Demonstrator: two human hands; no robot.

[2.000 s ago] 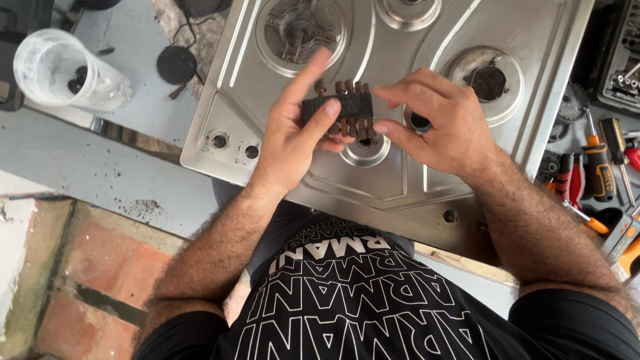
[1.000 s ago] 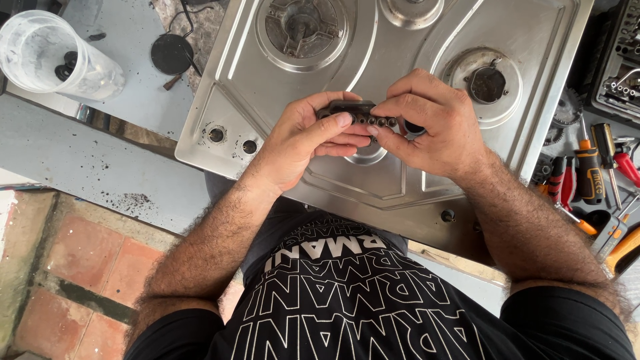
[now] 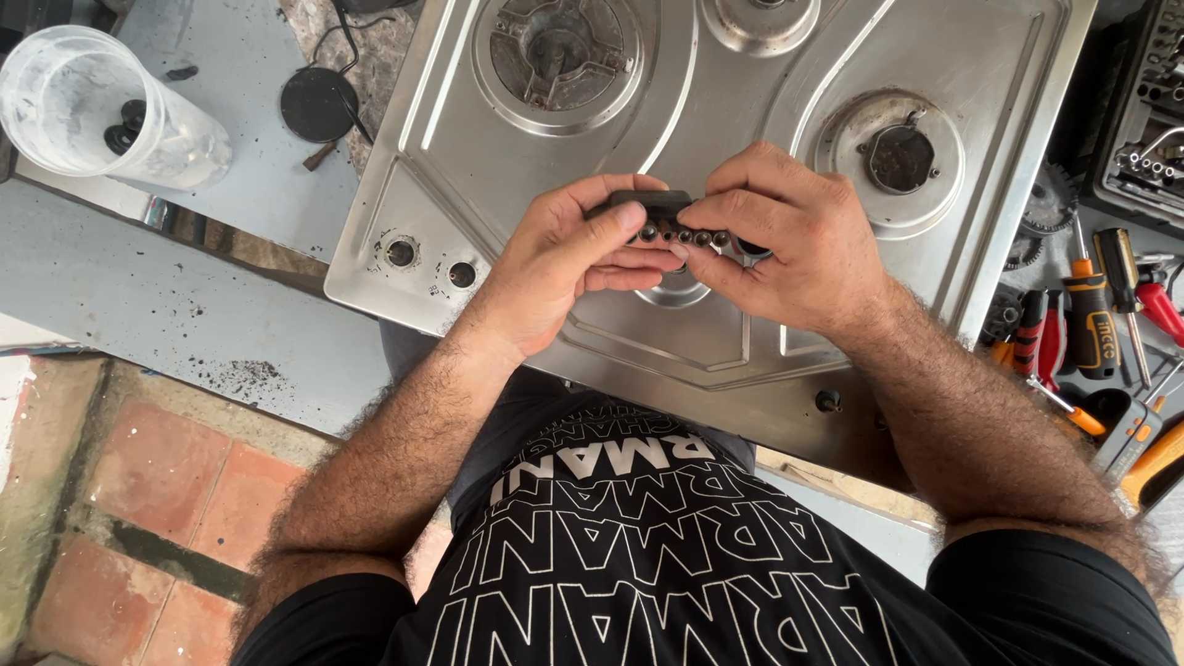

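Note:
A dark holder with a row of small metal sockets or bits [image 3: 659,205] is held above the front of a stainless steel gas cooktop [image 3: 610,324]. My left hand [image 3: 564,250] grips its left side, the thumb on top and the fingers beneath. At the right end, my right hand [image 3: 786,240] has its fingertips and thumb on the holder and the row of metal ends. Whether those fingertips pinch a single piece cannot be seen. A black round part shows partly behind my right thumb.
A translucent plastic cup [image 3: 176,139] with black pieces stands at left, near a black disc [image 3: 319,104]. At right lie an orange-and-black screwdriver [image 3: 1091,324], pliers handles [image 3: 1052,342] and an open socket set case [image 3: 1138,176]. Dark debris [image 3: 250,375] dots the grey surface.
The holder has been turned in my hands: two seconds ago its pieces showed lengthwise, now their round ends face the view. My right fingers have closed in on its right end.

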